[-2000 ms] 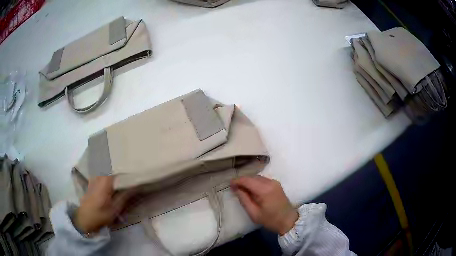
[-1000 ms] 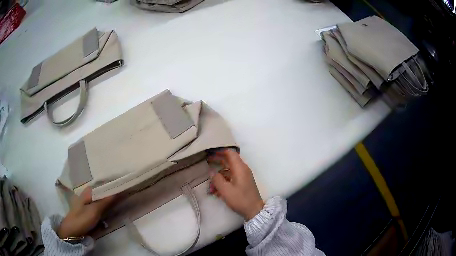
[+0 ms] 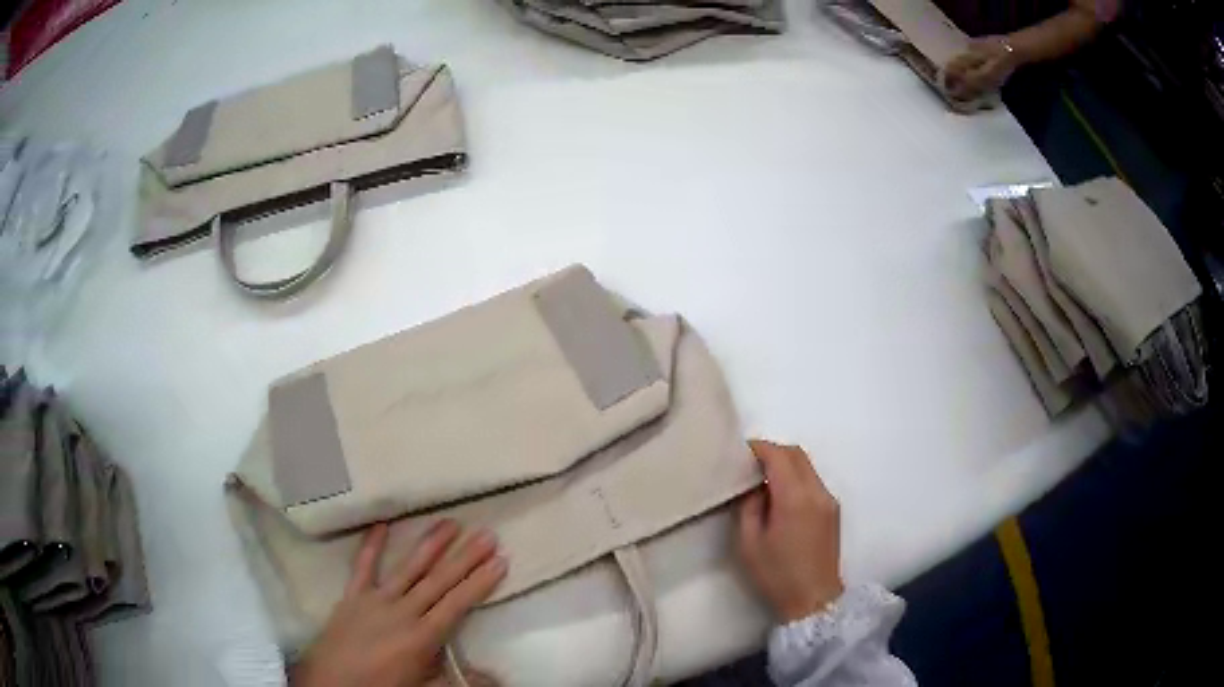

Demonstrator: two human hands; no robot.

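Note:
A beige tote bag [image 3: 443, 416] lies folded flat in front of me, its base panel on top with a greyish patch near each end. Its handle loops hang toward me at the lower edge, partly cut off by the frame. My left hand [image 3: 403, 604] lies flat with fingers spread on the bag's lower left part. My right hand [image 3: 795, 530] pinches the bag's right corner at the opening edge between thumb and fingers.
A second folded tote bag [image 3: 302, 148] lies at upper left. Bag stacks stand at right [image 3: 1107, 269], far left [image 3: 67, 497] and top [image 3: 644, 20]. Clear plastic pieces [image 3: 47, 215] lie at left. Another person's hand [image 3: 980, 67] holds a bag at upper right.
My left hand has gone from inside the bag's opening to flat on top. The opening now lies closed and flatter. My right hand has moved to the right corner. The view has shifted.

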